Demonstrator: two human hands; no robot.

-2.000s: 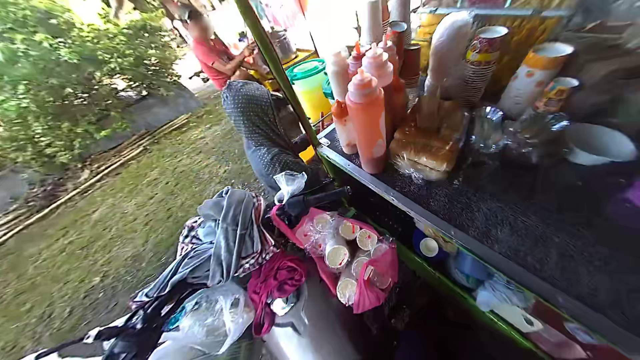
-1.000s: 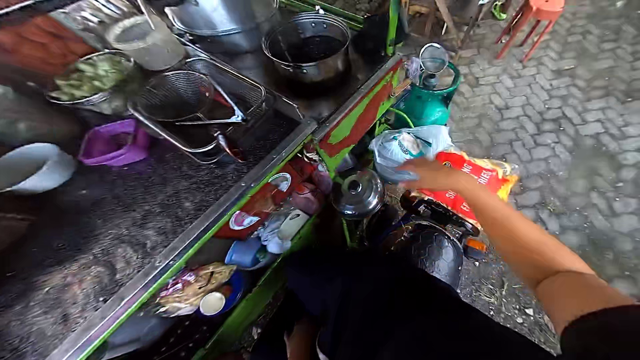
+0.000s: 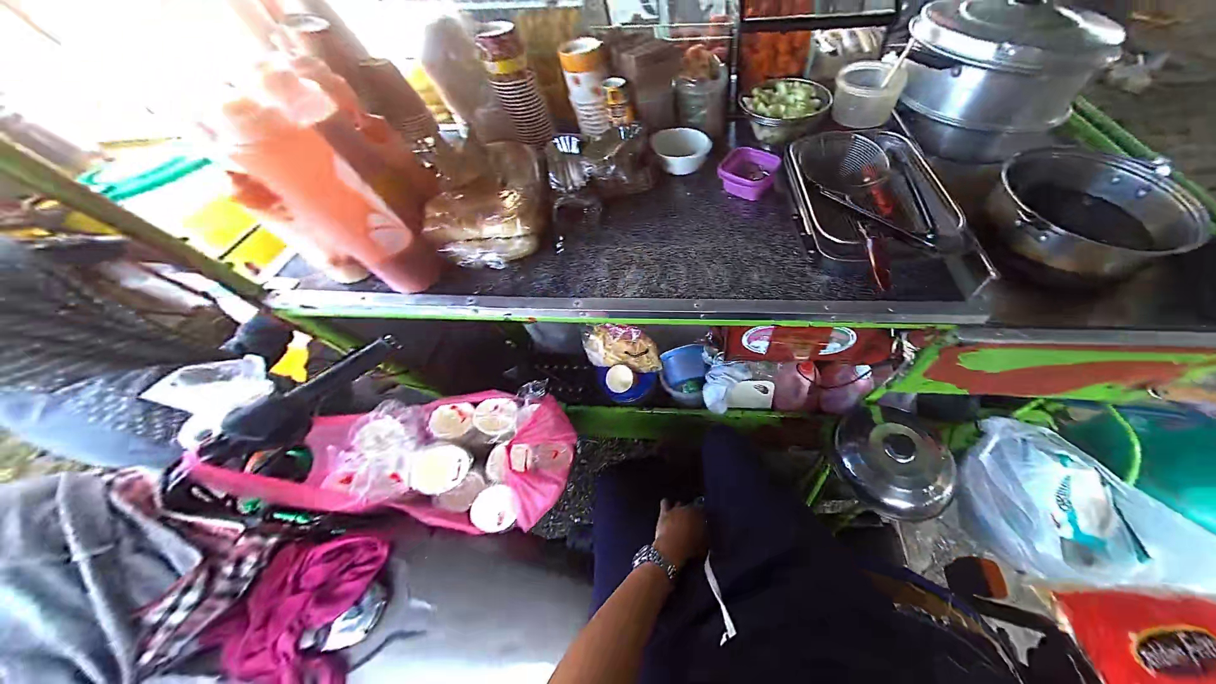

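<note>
My left hand [image 3: 680,532], with a metal-band wristwatch [image 3: 655,560] on its wrist, rests low against my dark trousers [image 3: 741,551]; its fingers are partly hidden by the cloth, so I cannot tell whether it holds anything. My right hand is out of view. Left of my left hand lies a pink plastic bag [image 3: 546,475] of stacked paper cups [image 3: 439,469], near a motorcycle handlebar grip [image 3: 351,372]. To the right are a steel pot lid [image 3: 895,464], a white plastic bag [image 3: 1016,513] and a red printed packet [image 3: 1140,632].
A food stall counter [image 3: 665,271] runs across ahead. On it stand sauce bottles [image 3: 332,180], wrapped bread [image 3: 486,228], cup stacks [image 3: 518,95], a purple container [image 3: 749,173], strainers on a tray [image 3: 855,176], a steamer [image 3: 997,76] and a pot [image 3: 1092,214]. A shelf with tubs [image 3: 684,370] is below.
One second ago a hand reached over the red packet at the right; it has gone from there. The view has swung back left, showing the pink bag again.
</note>
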